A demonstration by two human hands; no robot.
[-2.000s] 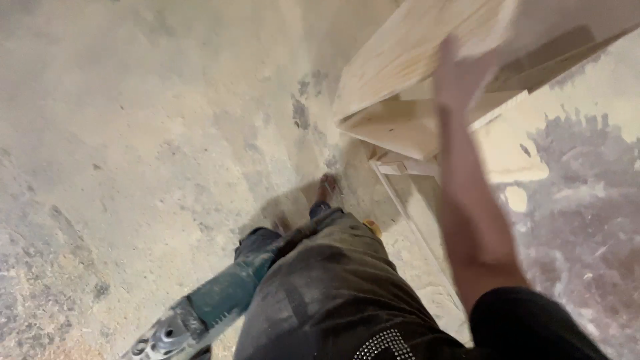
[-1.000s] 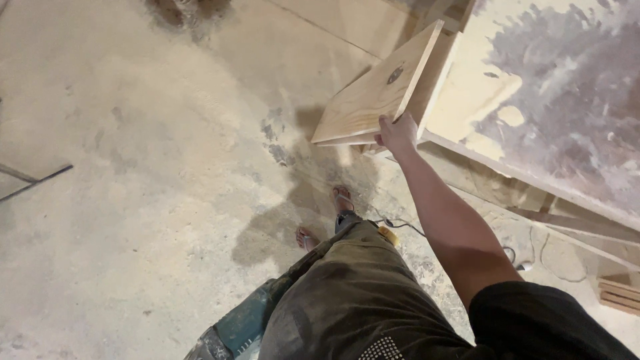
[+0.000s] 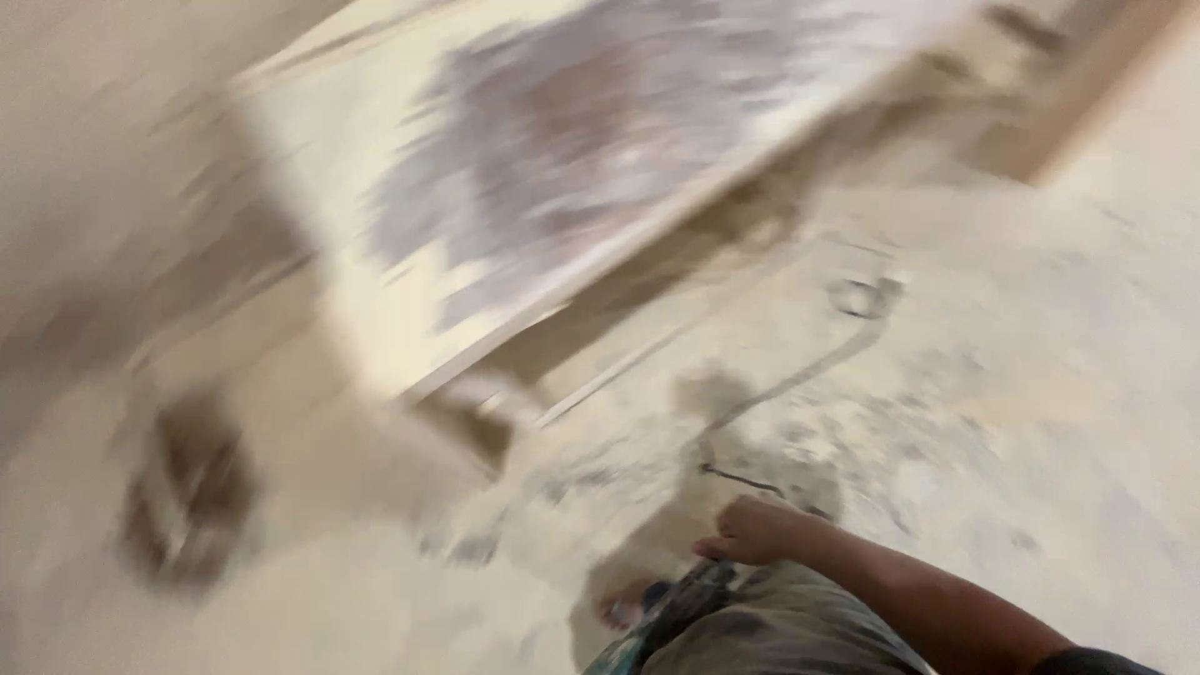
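My right hand (image 3: 745, 532) reaches in from the lower right, above my trousers, with its fingers curled; blur hides whether it grips anything. Just below its fingertips is a dark, dusty edge, and a narrow teal strip (image 3: 614, 654) shows at the bottom edge of the view. My left hand is out of view. Part of my foot (image 3: 619, 611) shows beside the trousers. A pale tabletop (image 3: 361, 309) with large grey and brown stains fills the upper middle, away from my hand.
A cord (image 3: 797, 378) runs over the dusty floor (image 3: 1022, 450) beside the table and loops near its far end. A dark blurred object (image 3: 190, 492) lies on the floor at the left. A brown wooden edge (image 3: 1102, 98) crosses the top right.
My right hand held the edge of a plywood panel one second ago; now it is off the panel and close to my trousers. The view has swung strongly, and the panel is out of sight.
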